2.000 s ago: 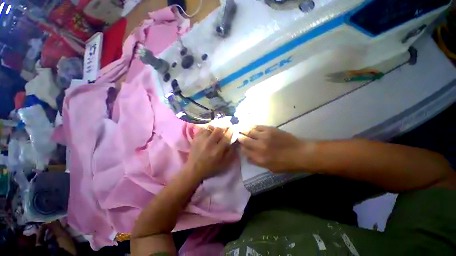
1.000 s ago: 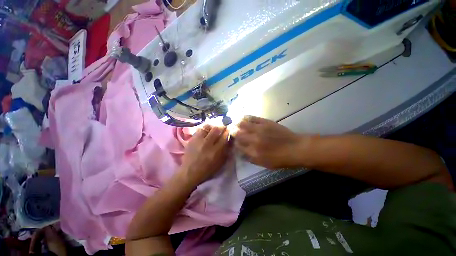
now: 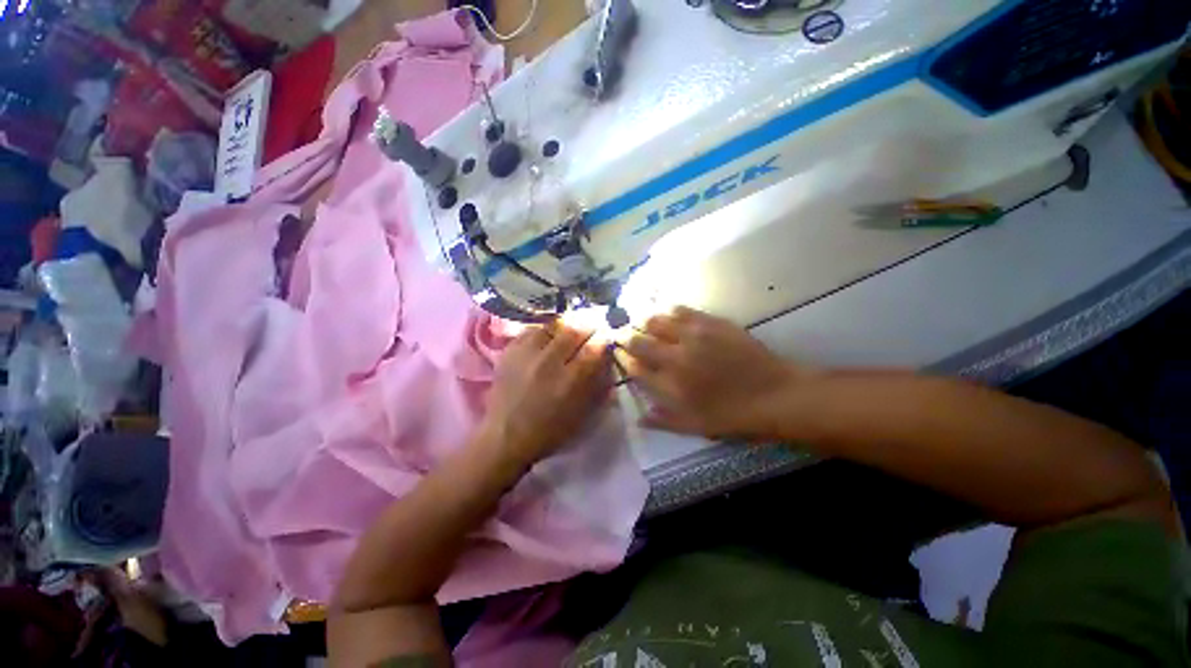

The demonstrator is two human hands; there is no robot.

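Pink knit cloth (image 3: 340,418) lies heaped left of the needle and runs under my left hand to the table's front edge. My left hand (image 3: 555,385) holds the cloth at the needle area, palm down, fingertips just in front of the presser foot. My right hand (image 3: 699,372) is close beside it on the right, fingertips pinched on the cloth edge. The white "Jack" sewing machine (image 3: 784,118) stands behind both hands. Lamp glare hides the needle and the exact cloth edge.
Thread snips (image 3: 927,213) lie on the machine bed at the right. A white marked rectangle (image 3: 243,135) stands by a red item at the back left. A grey round unit (image 3: 118,489) and bagged cloth (image 3: 98,313) are at the left. Part of a person shows at the lower left.
The camera view has shifted slightly. Both hands stay at the needle, with the right fingers slightly re-set. A short dark line now shows between the hands.
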